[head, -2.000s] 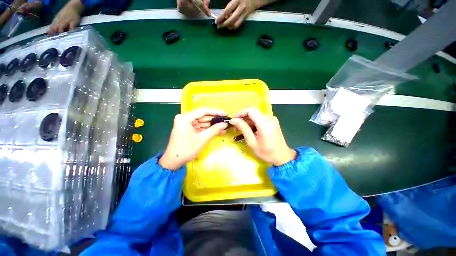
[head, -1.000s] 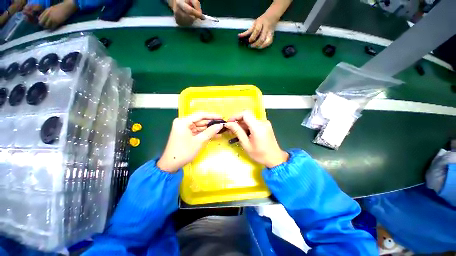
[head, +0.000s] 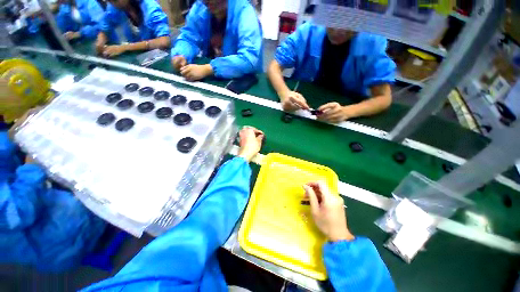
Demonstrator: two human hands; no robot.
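My left hand (head: 250, 143) is stretched out to the green line, past the upper left corner of the yellow tray (head: 285, 258). Dark material shows at its fingertips, but blur hides whether it grips a round black part. My right hand (head: 325, 210) is over the right half of the yellow tray, fingers closed on a thin dark tool (head: 306, 202); its exact shape is unclear. The top blister tray (head: 122, 165) of the stack at left holds several round black parts (head: 186, 144).
Black parts (head: 356, 147) lie spaced along the green line (head: 319, 137). A zip-lock bag with white packets (head: 411, 224) lies right of the yellow tray. A grey post (head: 433, 85) slants at right. People in blue smocks sit opposite; a person with yellow headwear (head: 23, 88) is at left.
My left hand has left the yellow tray and reached up and left to the line. My right hand stays over the tray, apart from the left. The view has swung left and up.
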